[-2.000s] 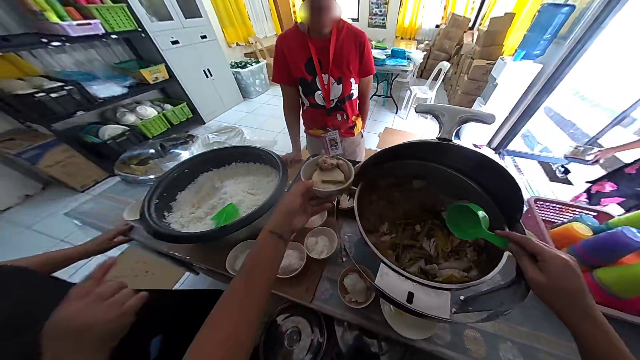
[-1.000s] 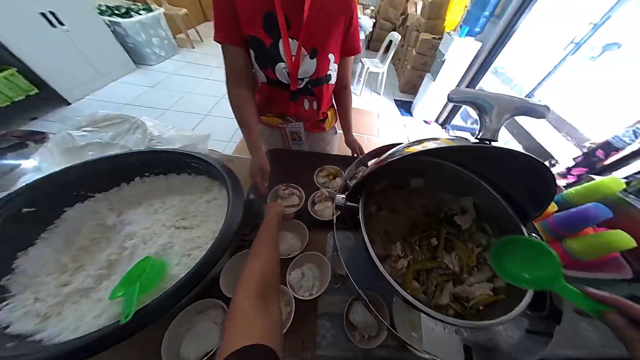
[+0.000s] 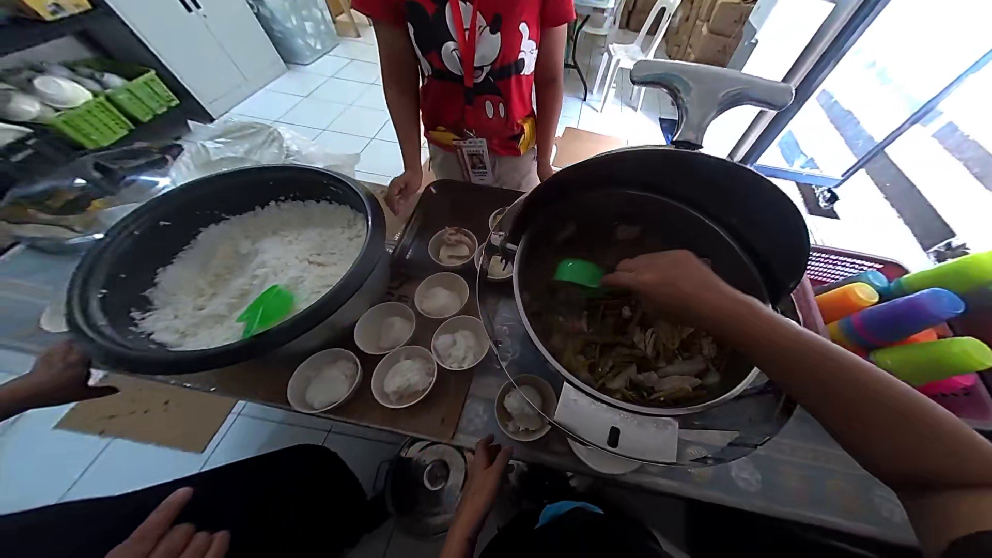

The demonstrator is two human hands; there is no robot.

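My right hand (image 3: pixel 663 283) is shut on a green plastic ladle (image 3: pixel 580 273) inside the large pot (image 3: pixel 783 225), above cooked meat and vegetables in broth (image 3: pixel 659 364). Just below a bowl of rice (image 3: pixel 525 407) at the table's near edge is my left hand (image 3: pixel 487 465), fingers apart and empty. Several small bowls of rice (image 3: pixel 408 376) stand on a brown tray (image 3: pixel 446 415). Farther back on it, a bowl (image 3: pixel 453 247) holds food pieces. A big black-rimmed pot of white rice (image 3: pixel 256 256) with a green scoop (image 3: pixel 266 310) stands at left.
A person in a red shirt (image 3: pixel 492 70) stands across the table. At left are another person's hands (image 3: pixel 58 380). The pot's hinged lid (image 3: pixel 713 97) stands raised. Colourful plastic bottles (image 3: pixel 899 318) lie at right in a basket. A metal pot lid (image 3: pixel 435 469) is below the table edge.
My left hand has let go of the bowl among the tray's bowls and moved back to the near table edge. My right hand has moved the green ladle farther into the pot.
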